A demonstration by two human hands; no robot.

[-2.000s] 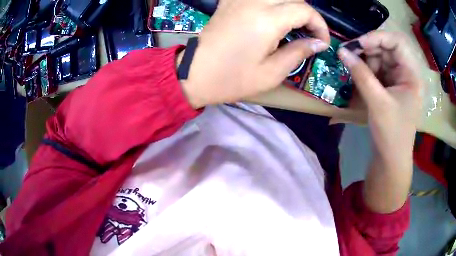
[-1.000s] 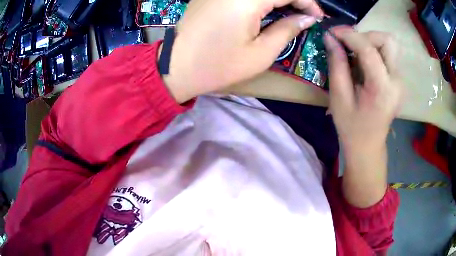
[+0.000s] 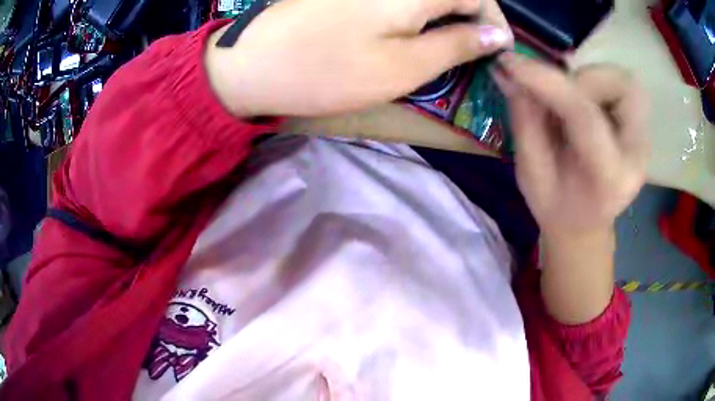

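Observation:
An open front case half with a red rim lies at the board's edge, partly under my hands. Its green circuit board shows beside a round speaker. My left hand reaches over it from the left, thumb and finger pinched together; what is between them is hidden. My right hand is blurred, its fingertips meeting the left ones over the circuit board. A small dark piece, seemingly a black adhesive piece, shows at the right fingertips. A black strip is stuck on my left wrist.
A glossy black back case half lies just beyond the open unit. Stacked black and red units crowd the far left. Another black unit lies at the upper right on the tan board. Yellow-black tape marks the grey floor.
Both hands have shifted left in the view, and their fingertips have come closer together. The open unit sits higher and further left in view. The black piece is less visible than before.

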